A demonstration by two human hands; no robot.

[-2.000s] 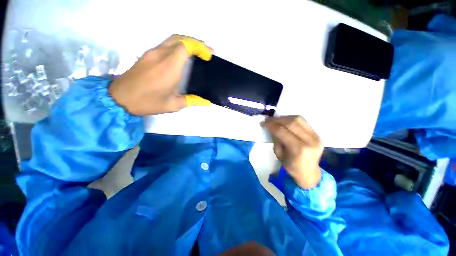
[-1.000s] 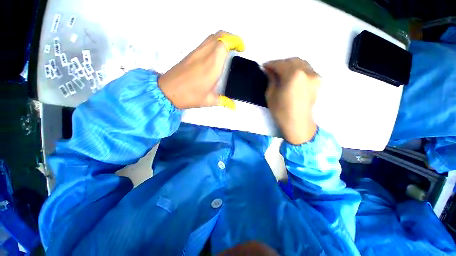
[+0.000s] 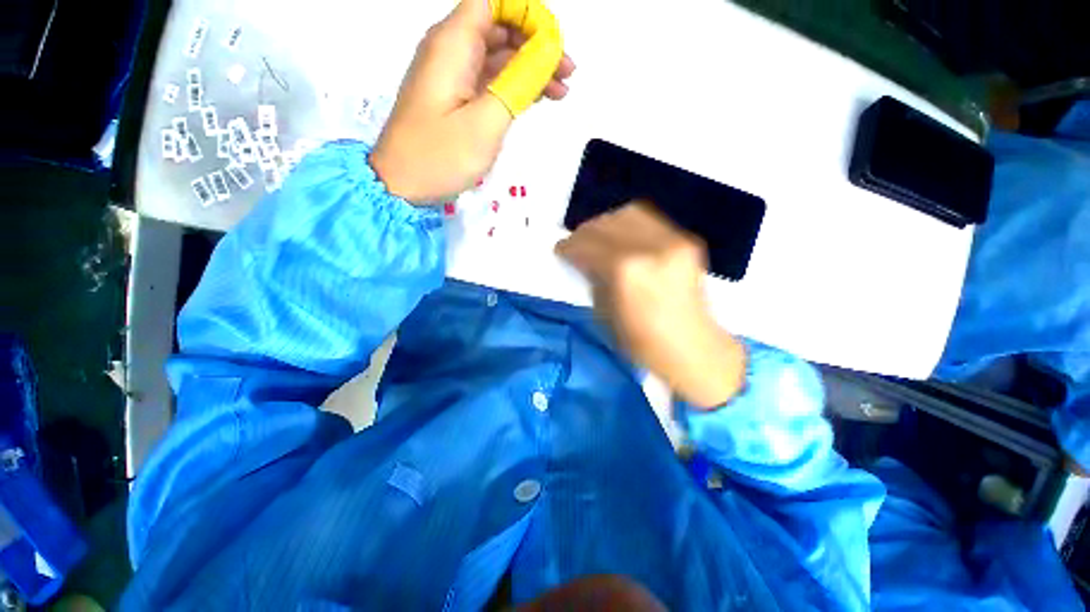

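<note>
A black glossy phone or screen assembly lies flat on the white board in front of me. My right hand is blurred over its lower left edge, fingers bent together; whether it holds anything cannot be told. My left hand is raised at the board's upper middle, left of the phone and off it. Its thumb and a finger wear yellow finger cots and curl towards each other; no held thing shows between them.
Many small white labels lie on the board's left end. Small red bits lie between the hands. A stack of black phones stands at the board's right end. A person's blue sleeve is beyond it.
My left hand has let go of the phone and moved up and left. The phone now lies flat on the board. My right hand has moved from over the phone to its lower left edge.
</note>
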